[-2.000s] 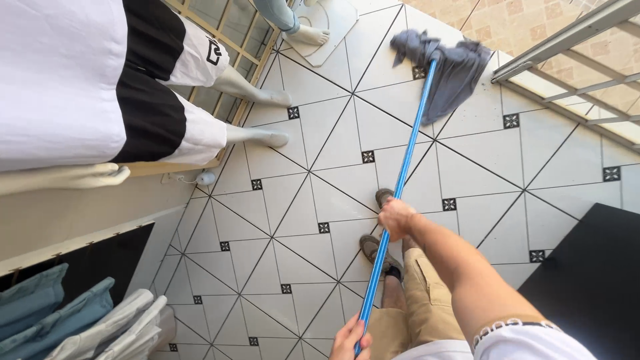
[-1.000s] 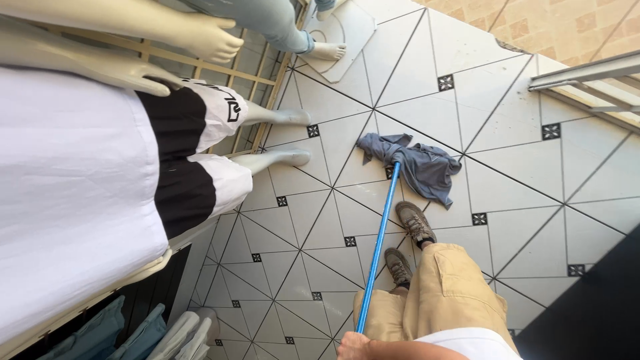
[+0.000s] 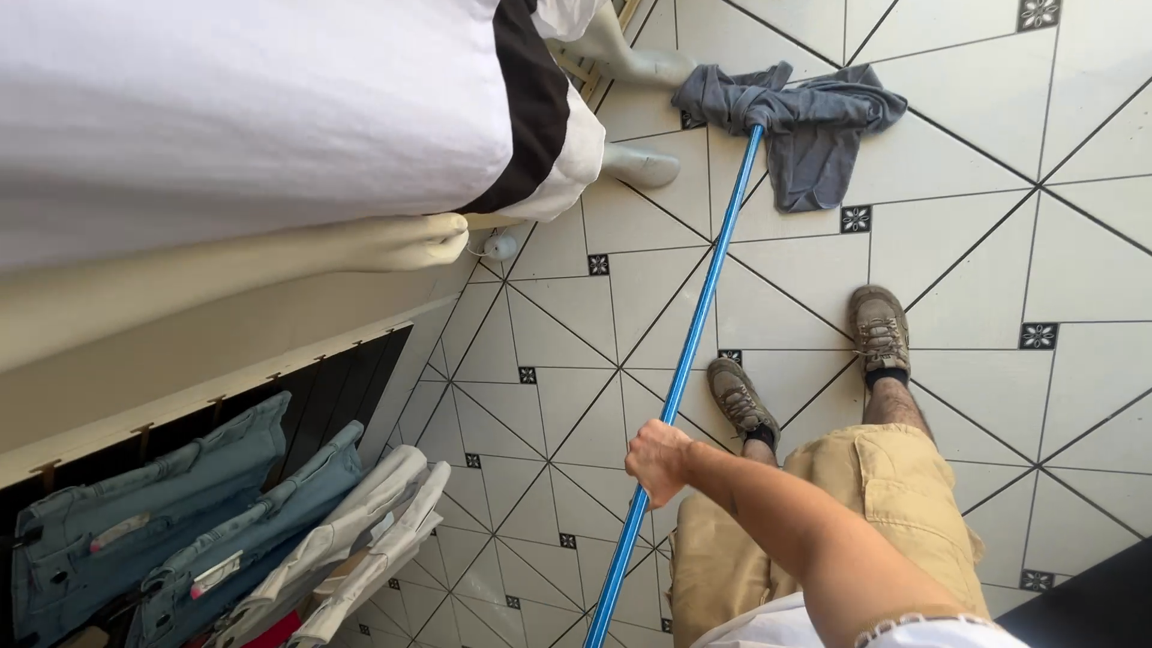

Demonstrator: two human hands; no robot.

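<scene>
My right hand (image 3: pixel 661 463) is closed around the middle of a long blue pole (image 3: pixel 691 337), which runs from the bottom edge up to the floor ahead. At its far end a grey cloth (image 3: pixel 814 112) is wrapped and knotted, lying spread on the tiles. The cloth's left end touches or lies right beside a mannequin's foot (image 3: pixel 652 67); a second mannequin foot (image 3: pixel 643 166) stands a little nearer. My left hand is out of view, and the pole's lower end is cut off by the frame. My shoes (image 3: pixel 880 333) are to the right of the pole.
A mannequin in a white top (image 3: pixel 297 108) fills the upper left, its pale hand (image 3: pixel 436 241) hanging low. Denim garments (image 3: pixel 153 504) and pale garments (image 3: pixel 360 531) hang on a rack at lower left. A small white round object (image 3: pixel 500 246) is by the wall; a black surface (image 3: pixel 1089 603) cuts the lower right corner.
The grey cloth was in front of my shoes one second ago and now lies by the mannequin's feet. My left hand, seen on the pole two seconds ago, is out of view. The view has shifted.
</scene>
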